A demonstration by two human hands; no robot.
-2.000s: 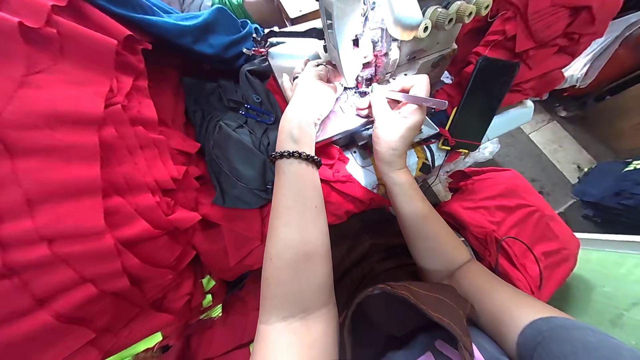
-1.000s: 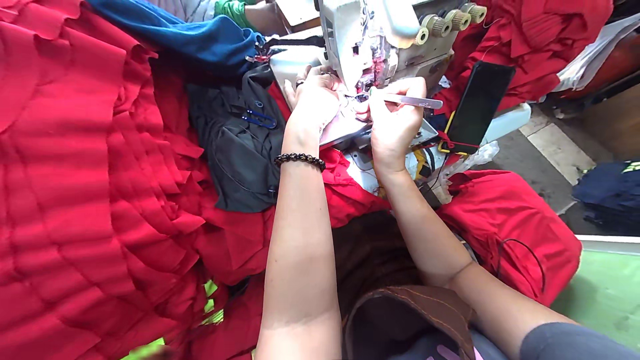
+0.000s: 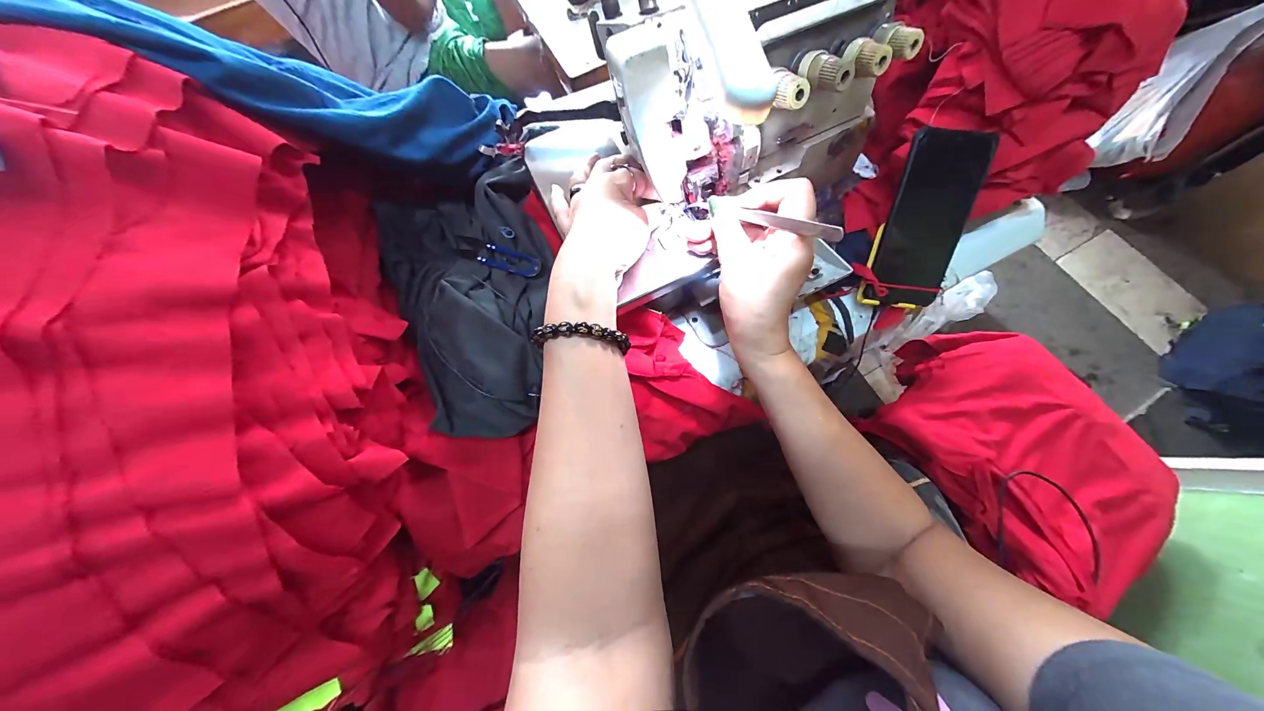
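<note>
An overlock sewing machine (image 3: pixel 657 109) stands at the top middle, its needle area brightly lit, with red thread or lint around it. My right hand (image 3: pixel 765 262) is shut on a pair of metal tweezers (image 3: pixel 795 223), whose tips point toward the needle area and are hard to make out. My left hand (image 3: pixel 604 212) rests on the machine's bed just left of the needle; its fingers are partly hidden and I cannot tell whether they grip anything. A dark beaded bracelet (image 3: pixel 581 334) circles the left wrist.
Layered red fabric (image 3: pixel 148 375) fills the left side. Dark cloth (image 3: pixel 474 326) with blue thread snips (image 3: pixel 509 259) lies beside my left forearm. A black phone (image 3: pixel 933 212) stands right of the machine, above a red cloth bundle (image 3: pixel 1037 454). Another person's hand (image 3: pixel 523 64) shows behind.
My right hand keeps hold of the tweezers near the needle area, and their handle end now tilts lower. My left hand stays on the left of the needle.
</note>
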